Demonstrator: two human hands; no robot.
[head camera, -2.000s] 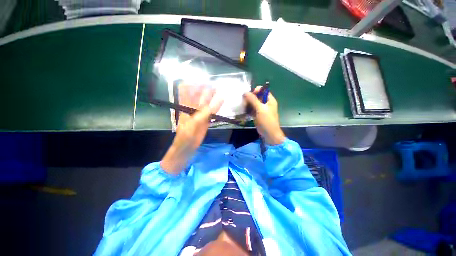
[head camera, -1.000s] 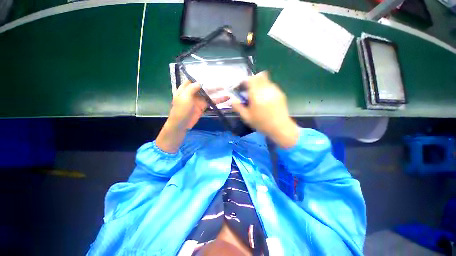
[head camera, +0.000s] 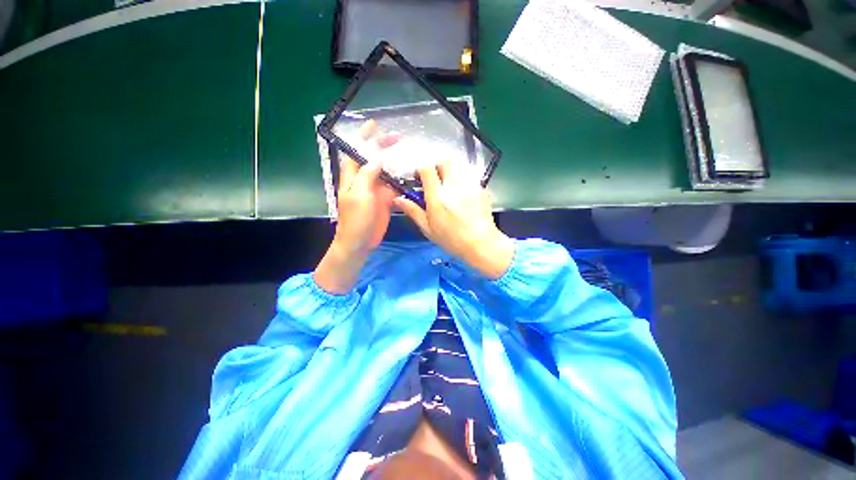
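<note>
A touch panel (head camera: 413, 89), clear with a black frame, is held turned cornerwise above the work spot. My left hand (head camera: 361, 206) grips its near left edge, with fingers showing through the glass. My right hand (head camera: 457, 211) is at the near edge and holds the small blue tool (head camera: 414, 196), mostly hidden by the fingers. Under the panel, a whitish interleaf sheet (head camera: 330, 178) and a dark-edged panel lie on the green bench, partly covered by the hands.
A thick black-edged panel stack (head camera: 404, 36) with an orange tab lies behind. Loose white interleaf sheets (head camera: 587, 56) lie right of it. Set-aside panels (head camera: 730, 117) are stacked at the right. Below the bench are a blue crate (head camera: 634, 272) and a blue stool (head camera: 812, 272).
The held panel has turned from lying nearly lengthwise to cornerwise. My right hand has moved left along the near edge with the blue tool. The bench view has shifted slightly.
</note>
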